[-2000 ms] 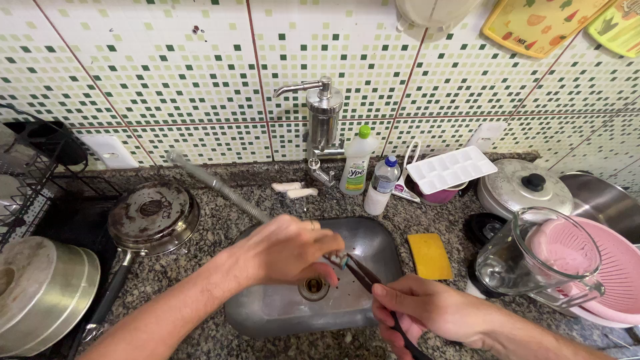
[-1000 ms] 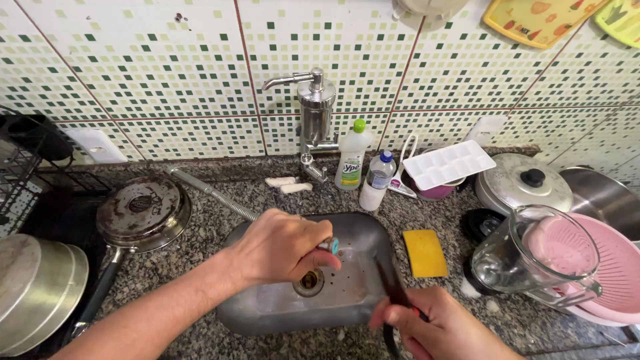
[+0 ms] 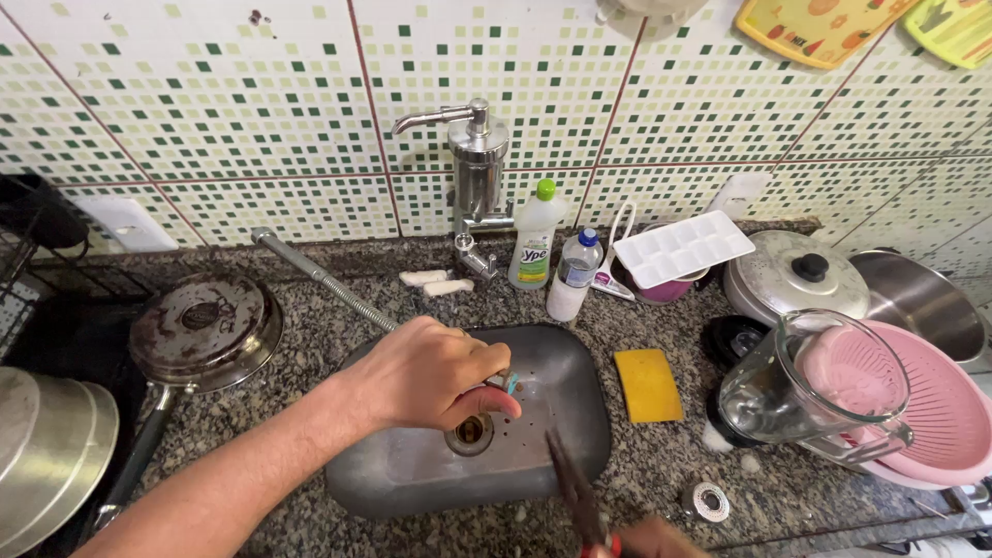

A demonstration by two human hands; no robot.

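Over the metal sink (image 3: 542, 465), my left hand (image 3: 442, 372) is closed around one end of a flexible metal hose (image 3: 329, 280), whose tip with a turquoise ring (image 3: 510, 381) pokes out past the thumb. The hose's other end lies up and left on the granite. At the bottom edge, my right hand (image 3: 651, 539), partly out of view and blurred, holds pliers (image 3: 572, 484) with red on the handles; their jaws point up and left over the sink's right side, apart from the hose. Below my left hand the round drain (image 3: 470, 432) shows.
A wall-mounted metal faucet (image 3: 478, 167), a detergent bottle (image 3: 533, 240) and a small bottle (image 3: 573, 279) stand behind the sink. Right are a yellow sponge (image 3: 649, 385), a glass pitcher (image 3: 806, 387) and a drain strainer (image 3: 709, 502). A frying pan (image 3: 205, 329) lies left.
The pliers in my right hand have moved away from the hose end, down and to the right. My left hand still holds the hose over the sink.
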